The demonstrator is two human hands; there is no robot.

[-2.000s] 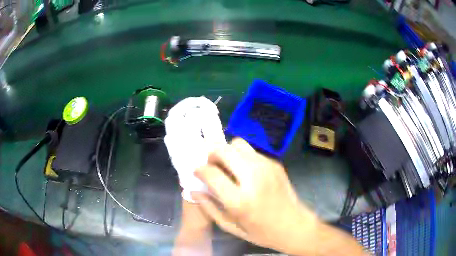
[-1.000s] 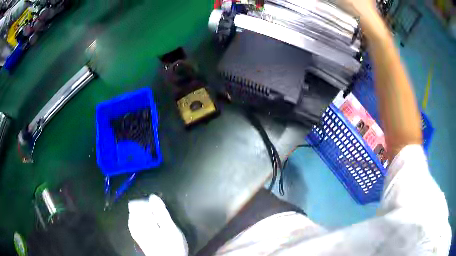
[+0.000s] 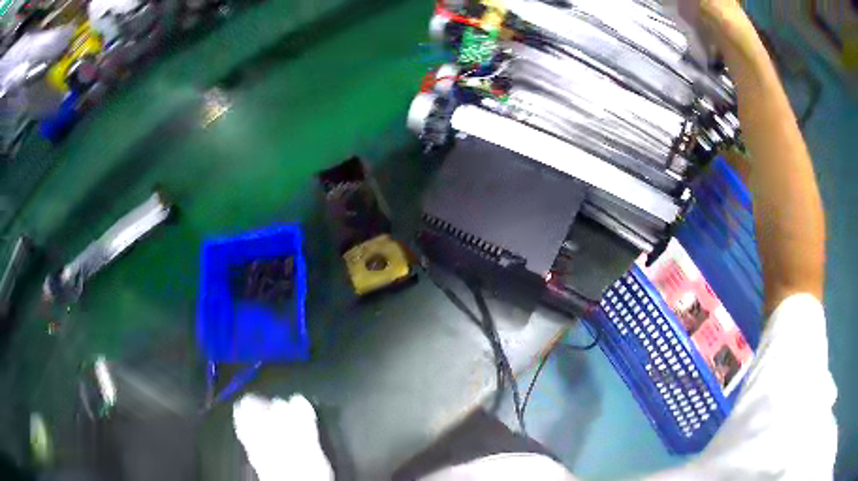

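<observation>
My right hand is at the top edge, blurred and partly cut off, at the far end of the stacked silver motorised units; whether it grips one cannot be seen. My left hand, in a white cotton glove, is low in the view below the blue parts tray; its fingers are blurred and nothing clear shows in it. The tray holds black pieces. Blue-handled cutters lie beside its lower edge.
The iron stand with its yellow pad is right of the tray. A black box with cords stands before the stack. A single silver unit lies at left. A blue crate with a pink sheet is below right.
The view has swung right since the first frame, and my hands have parted. My bare right arm now reaches to the stack. Since the second frame, more of the stack has come into view.
</observation>
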